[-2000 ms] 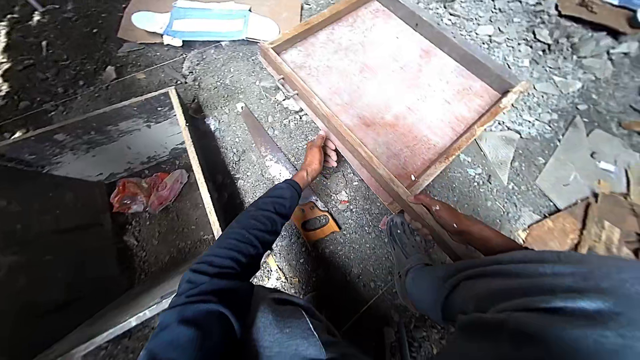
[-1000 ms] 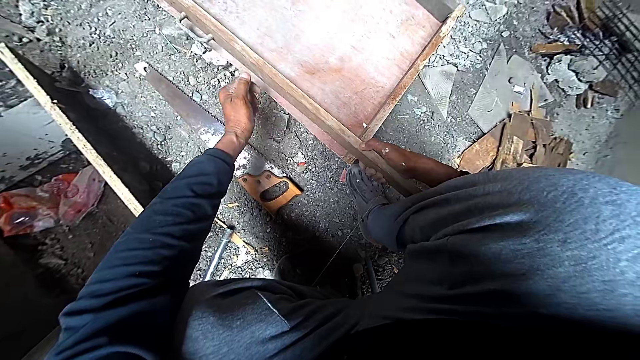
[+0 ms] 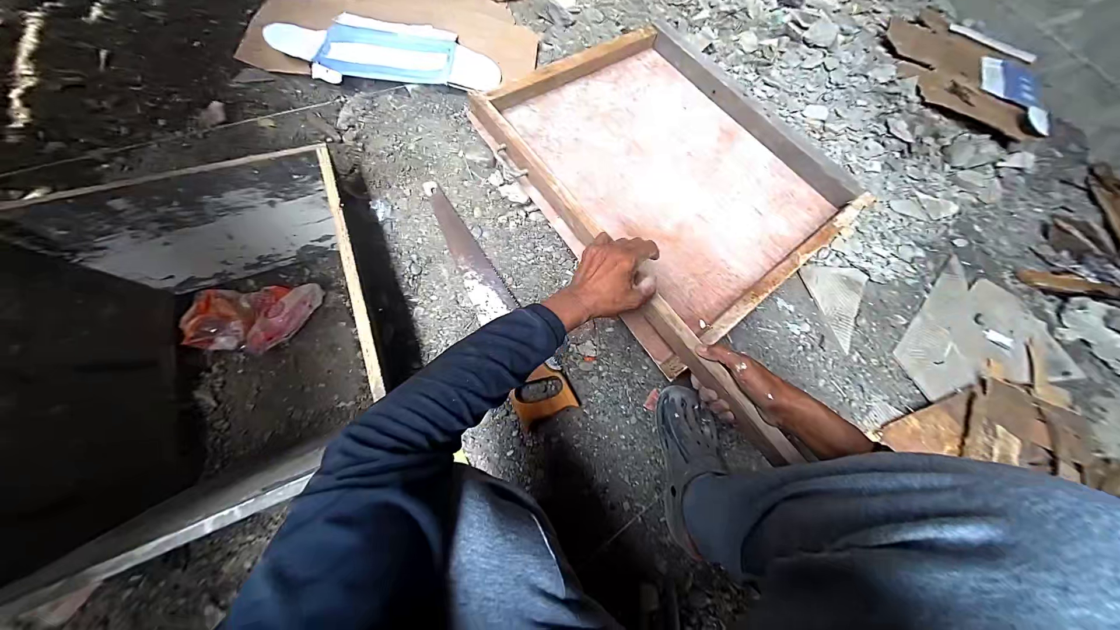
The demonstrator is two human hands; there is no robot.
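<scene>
A shallow wooden frame with a pinkish plywood panel [image 3: 665,166] lies on the rubble floor. A long wooden strip [image 3: 560,197] runs along its near edge and sticks out toward my foot. My left hand [image 3: 612,276] rests over this strip with its fingers curled on it. Gripped around the strip's near end is my right hand [image 3: 731,381], below the frame's corner, some of its fingers showing underneath. A handsaw [image 3: 472,262] with an orange handle [image 3: 544,395] lies on the ground left of the frame, partly covered by my left forearm.
My clog [image 3: 691,437] is beside the strip's near end. At left stands a wood-edged frame [image 3: 350,271] with a crumpled red plastic bag [image 3: 249,317] within it. Cardboard [image 3: 516,44] with a blue-white item [image 3: 385,54] lies beyond. Broken tile [image 3: 936,332] and wood scraps [image 3: 989,424] are at right.
My left hand has moved from beside the strip onto it. My right hand still holds the strip's near end. The view has tilted back up since one second ago.
</scene>
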